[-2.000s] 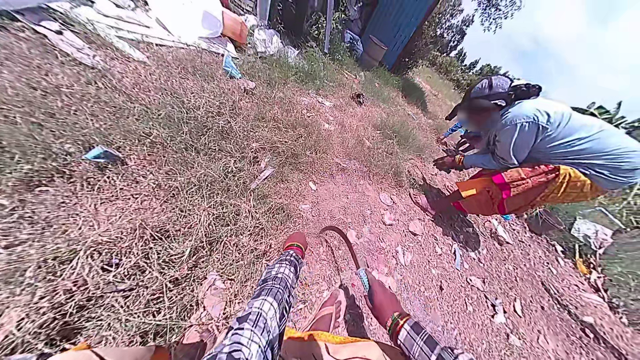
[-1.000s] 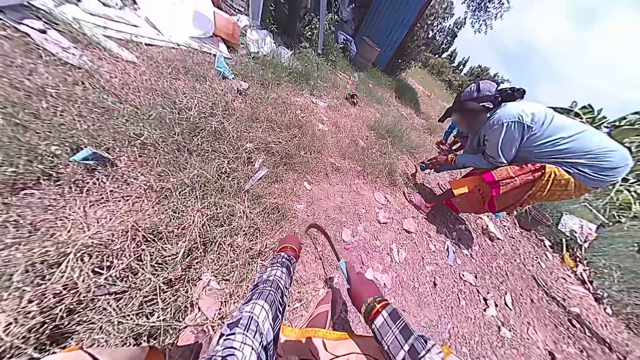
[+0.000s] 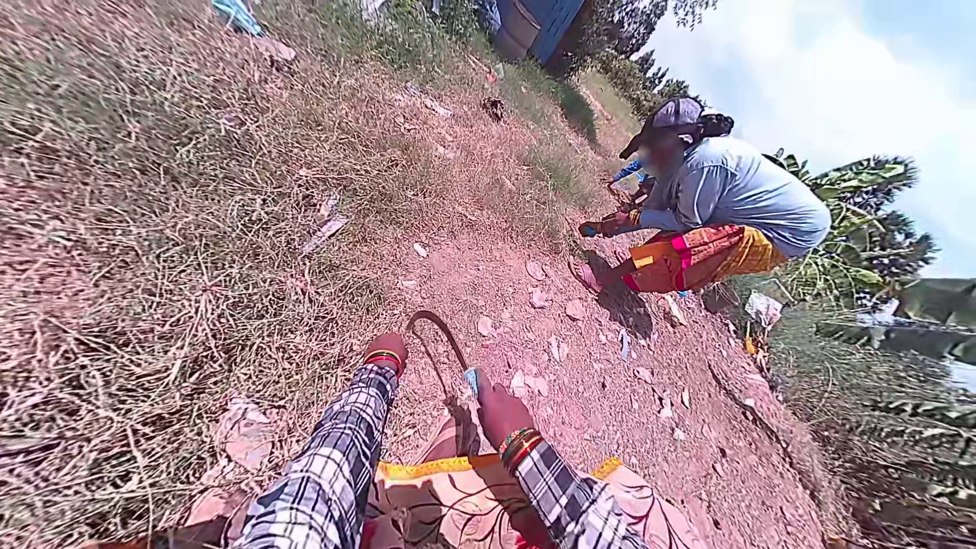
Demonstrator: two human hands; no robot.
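My right hand is closed around the light-blue handle of a sickle, whose thin curved blade arcs up and left toward my other hand. My left hand is low at the edge of the dry grass, beside the blade's tip; its fingers are hidden from view, so I cannot tell whether it grips any grass. Both wrists wear bangles below checked sleeves. Under my arms lies a patterned cloth with a yellow border.
A person in a blue shirt and cap squats at the right, hands near the ground. Stones and litter dot the bare soil. Blue-green litter lies at upper left. A blue panel stands behind, plants at far right.
The view has shifted, so the scene sits differently in the frame. My right hand keeps hold of the sickle, and my left hand stays near its blade.
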